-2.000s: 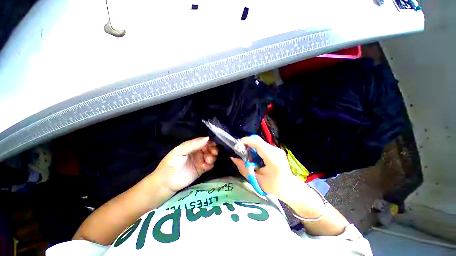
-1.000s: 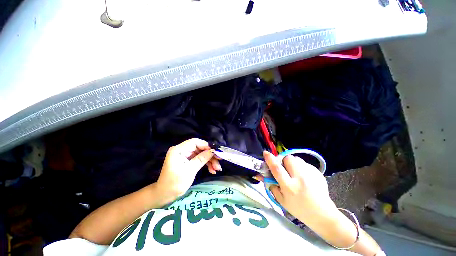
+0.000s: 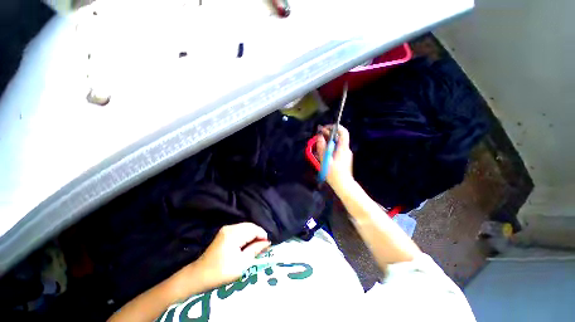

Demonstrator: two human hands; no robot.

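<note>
The scissors (image 3: 327,160) have a blue handle and a silver blade, and they point up toward the table edge. My right hand (image 3: 340,157) holds them beside the dark pile, away from my lap. The dark garment (image 3: 220,195) lies over my lap, with a small white patch showing near my shirt. My left hand (image 3: 236,248) is low at my shirt front, at the garment's near edge, with its fingers curled. Whether it pinches the cloth cannot be told.
The white table (image 3: 164,119) with a ruler strip crosses the view above my lap. A red bin (image 3: 391,58) is under its edge. A dark cloth pile (image 3: 410,132) lies beyond my right hand. Small dark scraps (image 3: 240,49) and a red-and-metal tool (image 3: 281,7) are on the table.
My right hand has moved forward with the scissors, away from my left hand, and the blades now point up. My left hand has moved closer to my shirt. The view has shifted and turned.
</note>
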